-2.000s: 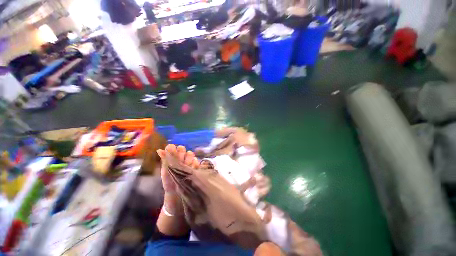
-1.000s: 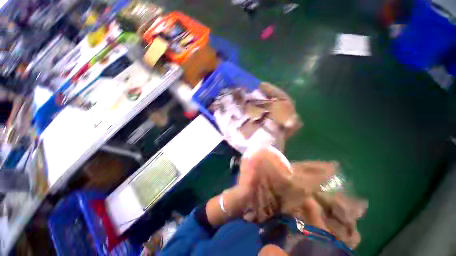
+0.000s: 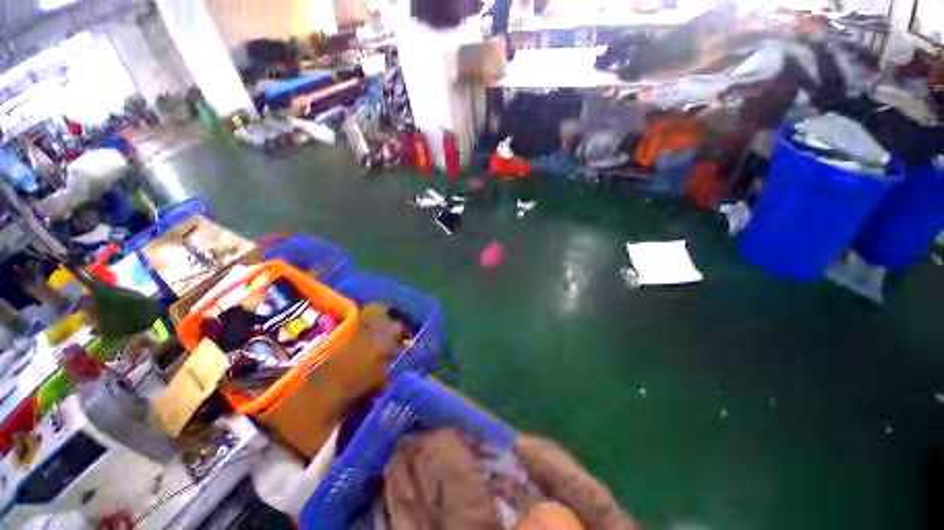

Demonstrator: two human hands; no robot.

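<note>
Brown cloth pieces (image 3: pixel 440 481) lie heaped in a blue latticed basket (image 3: pixel 357 455) at the bottom centre. Some brown cloth hangs over the basket's right side. Paler cloth shows between the brown folds. The picture's bottom edge cuts off the basket and the heap. Neither my left hand nor my right hand can be made out. A blurred skin-coloured rounded patch sits at the bottom edge, and I cannot tell that it is a hand.
An orange basket (image 3: pixel 336 305) of small mixed items stands on a cardboard box (image 3: pixel 321 404), beside another blue basket (image 3: pixel 419 321). A white machine table (image 3: pixel 114 466) is at lower left. Blue bins (image 3: pixel 818 212) stand at right. White paper (image 3: pixel 665 262) lies on the green floor.
The view has swung up and away from my body. My hands and the brown cloth they were on have left the picture; the blue basket with its heap now sits at the bottom.
</note>
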